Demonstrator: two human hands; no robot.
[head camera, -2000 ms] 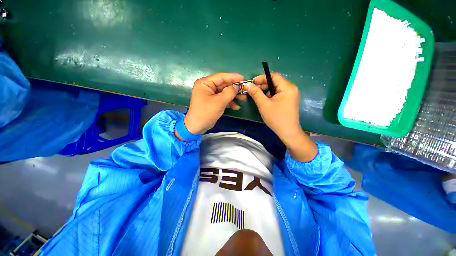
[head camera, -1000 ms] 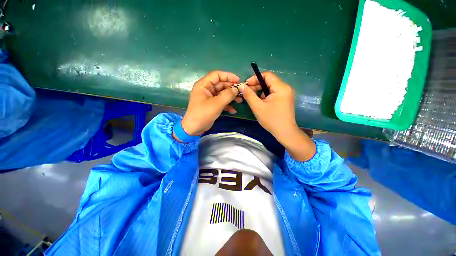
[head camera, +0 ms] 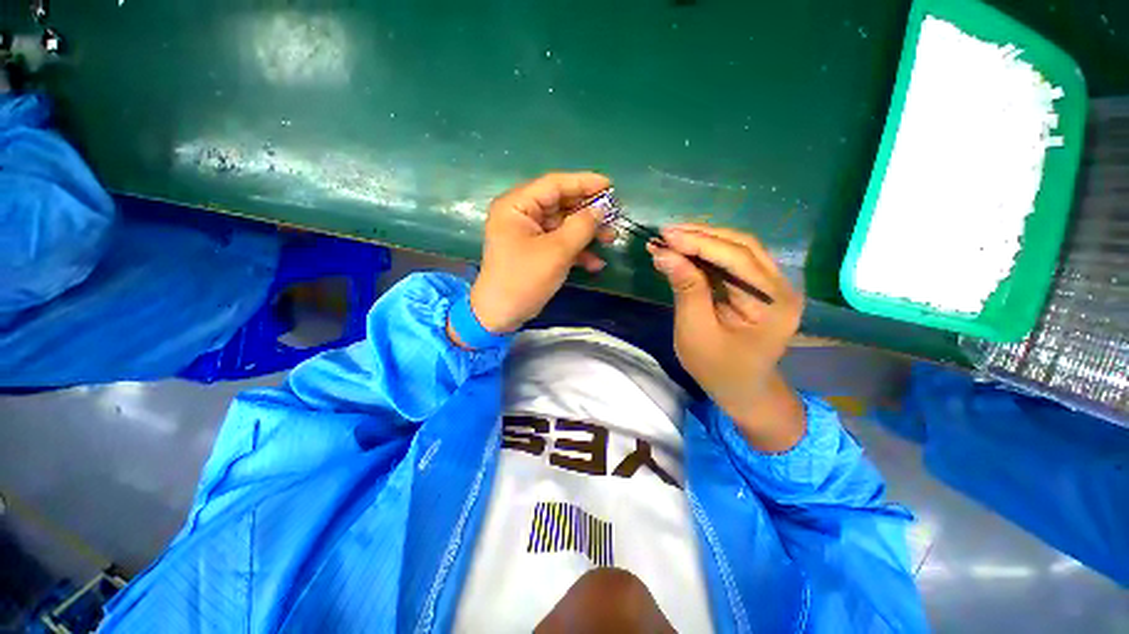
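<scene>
A small electronic module (head camera: 604, 206), dark with silver and white parts, is held between the thumb and forefinger of my left hand (head camera: 535, 245). A blue band is on my left wrist. My right hand (head camera: 739, 303) is to the right of it and grips slim black tweezers (head camera: 718, 271). Their narrow tip points up and left and is at or very near the module; contact is too small to tell. The module's details are partly hidden by my left fingers.
A green tray (head camera: 860, 254) heaped with white pieces (head camera: 960, 173) stands at the right. A clear ridged plastic tray (head camera: 1090, 279) is beyond it. Small dark and silver parts (head camera: 50, 41) lie at the far left of the green bench (head camera: 409, 87). Blue-sleeved people sit at both sides.
My right hand has let go of the module and moved right and down. The tweezers have turned from pointing up and away to pointing their tip at the module. My left hand still holds the module.
</scene>
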